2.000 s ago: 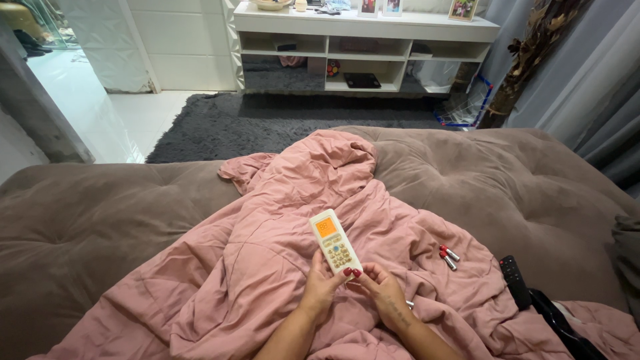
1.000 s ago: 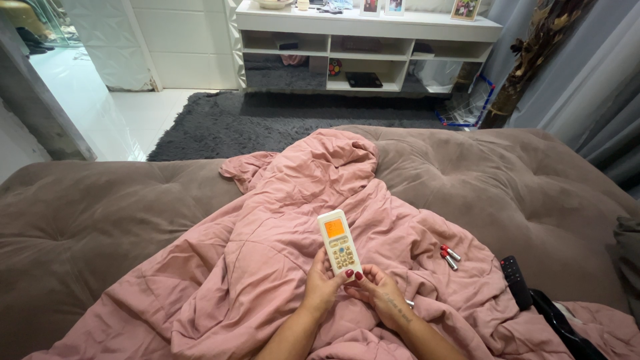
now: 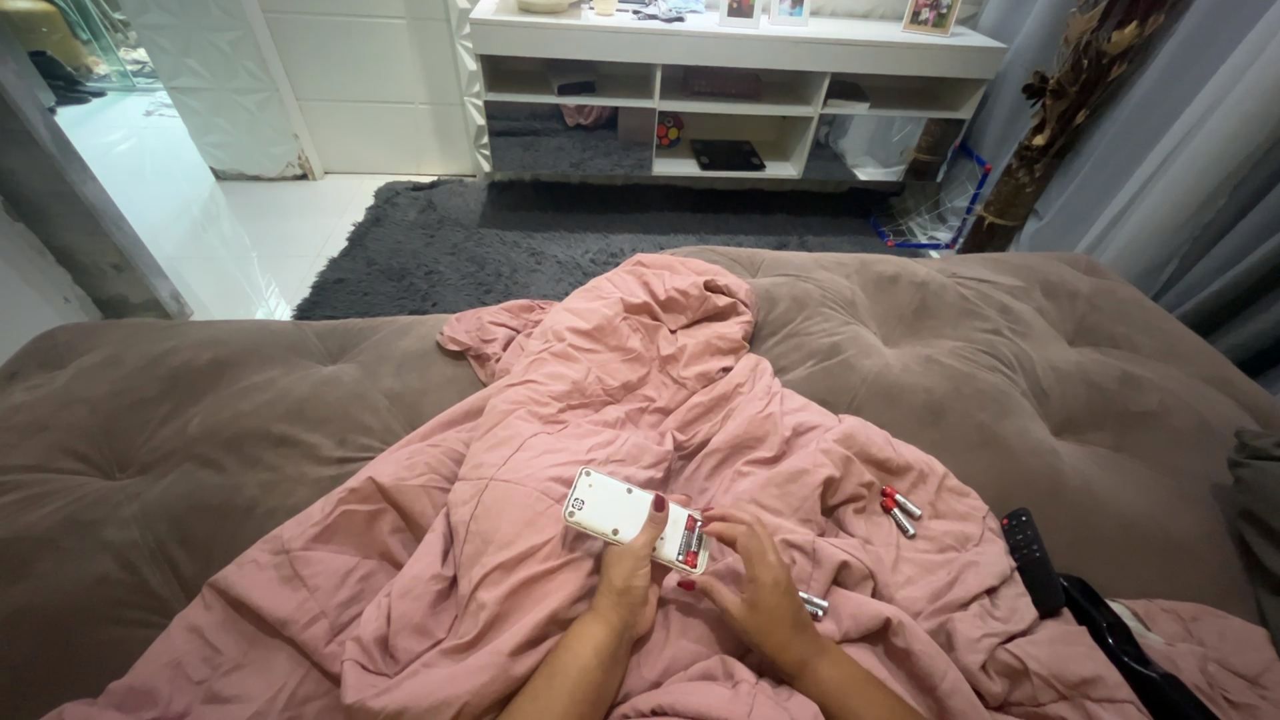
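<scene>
A white remote control (image 3: 605, 505) lies back side up in my left hand (image 3: 632, 570), its thumb across the casing. Red and silver batteries (image 3: 690, 542) sit in the uncovered compartment at its near end. My right hand (image 3: 755, 590) is at that end, thumb and fingers apart around the corner; whether the fingertips touch it I cannot tell. Two more red and silver batteries (image 3: 898, 517) rest on the pink blanket (image 3: 560, 430) to the right. Silver batteries (image 3: 813, 604) lie on the blanket just beyond my right hand, partly hidden.
A black remote control (image 3: 1032, 562) and a glossy black object (image 3: 1125, 640) lie at the right. The brown tufted sofa (image 3: 930, 350) spreads under the blanket. Beyond it are a dark shaggy rug (image 3: 430, 235) and a white console (image 3: 740, 50) with shelves.
The white remote control has been turned over from its lit screen and buttons to its back. My right hand has moved from its lower edge to beside the battery compartment.
</scene>
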